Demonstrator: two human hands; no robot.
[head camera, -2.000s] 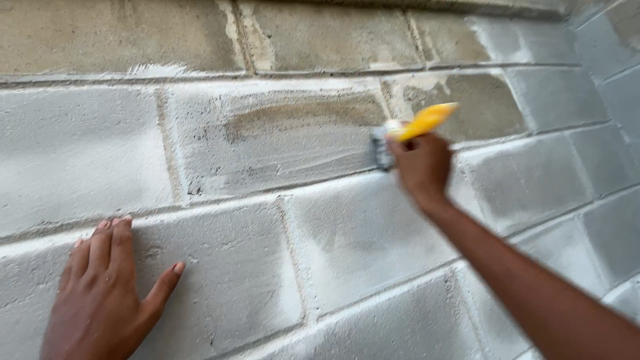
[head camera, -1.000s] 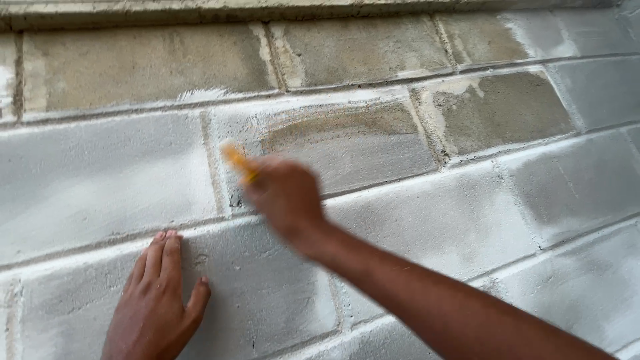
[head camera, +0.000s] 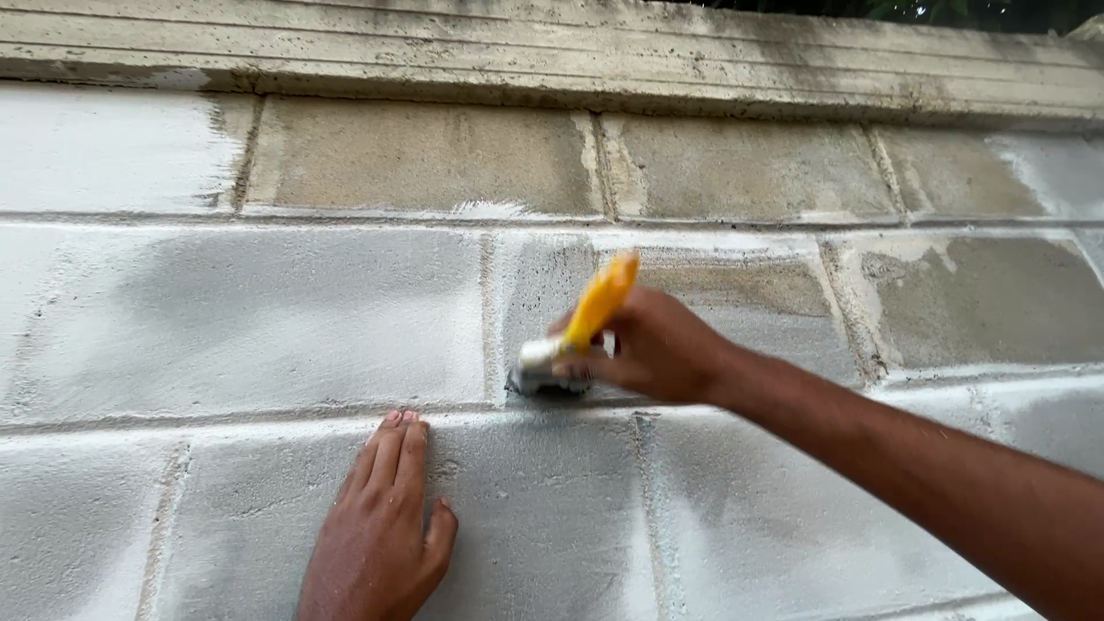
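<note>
My right hand (head camera: 647, 345) grips a paintbrush (head camera: 601, 297) by its yellow handle, blurred by motion. Its paint-smeared ferrule and dark bristles touch the lower left part of a half-coated block (head camera: 733, 336) in the wall, just above a mortar joint. Bare tan surface shows on that block's upper right. My left hand (head camera: 379, 517) rests flat on a painted block (head camera: 535, 517) below and to the left, fingertips at the joint, thumb spread, holding nothing.
A ridged concrete coping (head camera: 517, 52) runs along the wall's top, with dark foliage above it at the right. Unpainted tan blocks (head camera: 423, 155) line the upper course, and another partly bare block (head camera: 992, 302) sits to the right. White-coated blocks (head camera: 285, 319) lie at the left.
My right hand with the brush has moved from the half-coated block's right end to its left, then down to its lower edge. My left hand stays on the wall. The view has tilted up.
</note>
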